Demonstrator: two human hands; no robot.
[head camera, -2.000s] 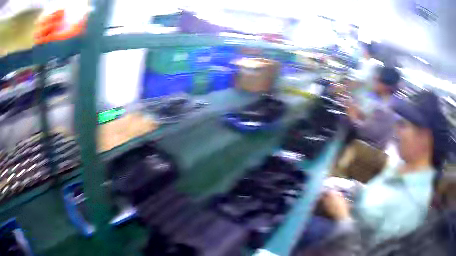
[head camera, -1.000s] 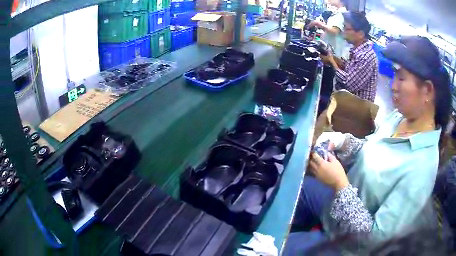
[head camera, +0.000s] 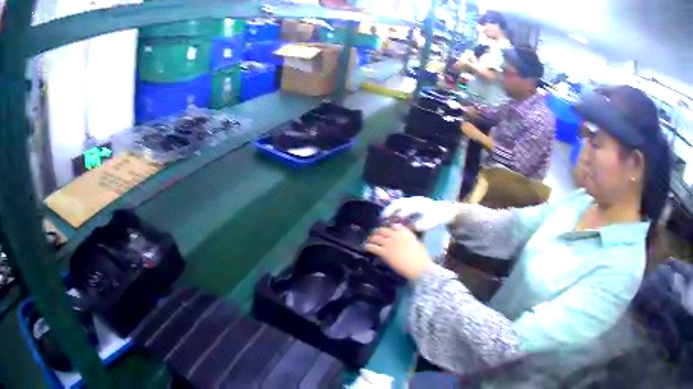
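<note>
Neither of my hands is in view. Nearest in front of me is a block of stacked black blister trays (head camera: 228, 342) with ridged edges, at the bottom centre. An open black blister tray (head camera: 327, 296) with round hollows lies just beyond it on the bench. To the left, another black blister tray (head camera: 125, 262) holding dark parts sits tilted on a blue tray (head camera: 114, 351), partly hidden by the green post. A neighbour's hands, one in a white glove (head camera: 422, 213), are over the black tray behind the open one; what they hold is unclear.
A dark-green conveyor belt (head camera: 228, 220) runs away from me, with a loaded blue tray (head camera: 304, 156). A cardboard sheet (head camera: 99, 190) lies at left. A green post (head camera: 34, 228) stands close at left. Seated workers line the right side. A white glove (head camera: 370, 380) lies at the bottom edge.
The view has shifted slightly. The neighbour's hands have moved from the lap side onto the black tray on the bench. My hands appear in none of the frames.
</note>
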